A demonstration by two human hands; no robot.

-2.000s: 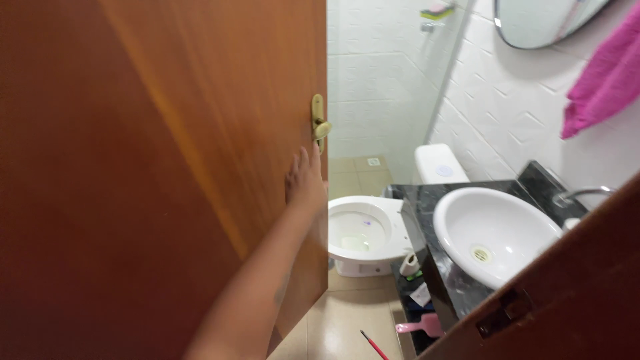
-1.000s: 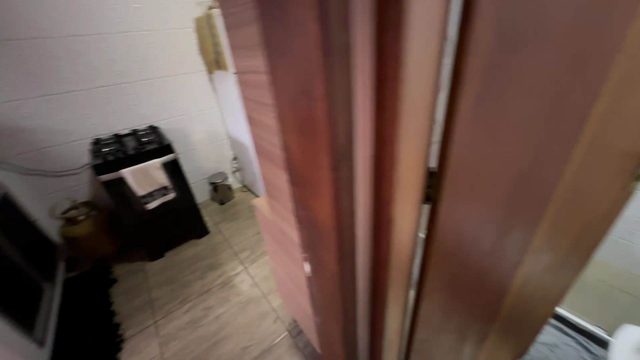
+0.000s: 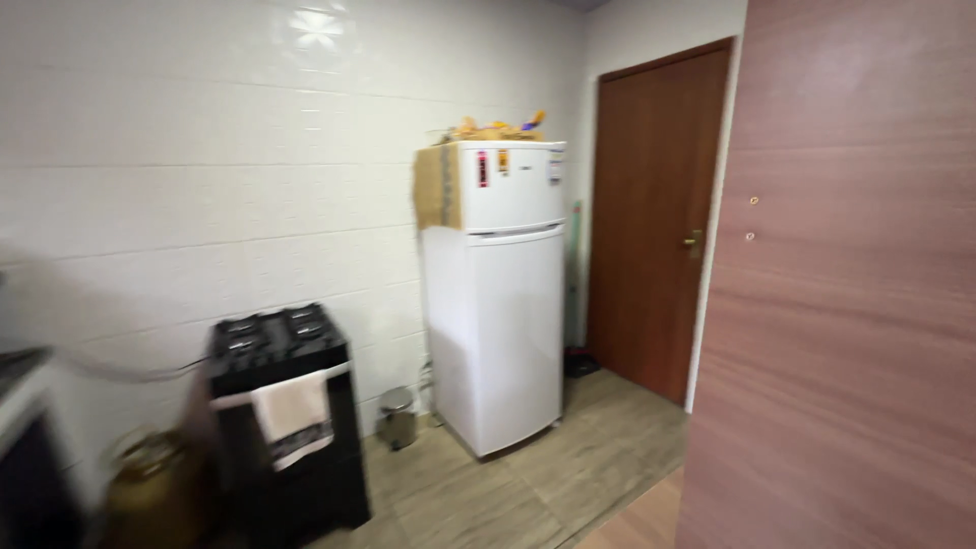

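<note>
Neither of my hands shows in the head view now, so what they hold or touch is hidden. Ahead stands a white refrigerator (image 3: pixel 515 328) with stickers on its upper door and a cardboard piece (image 3: pixel 438 187) against its upper left side. Yellow and brown packages (image 3: pixel 499 131) lie on its top. To the left is a black gas stove (image 3: pixel 286 427), a light towel (image 3: pixel 296 415) hanging over its front handle. Between stove and refrigerator sits a small metal pedal bin (image 3: pixel 398 417).
A reddish wood-grain panel (image 3: pixel 839 305) fills the right side, close to me. Beyond the refrigerator is a closed brown wooden door (image 3: pixel 656 221) with a brass handle (image 3: pixel 691 242). A yellowish gas cylinder (image 3: pixel 152 488) and a counter edge (image 3: pixel 23 381) are at the lower left.
The view has turned away from the bathroom to the kitchen. Two seconds ago an outstretched hand was at the wooden door's knob; that hand is out of view now.
</note>
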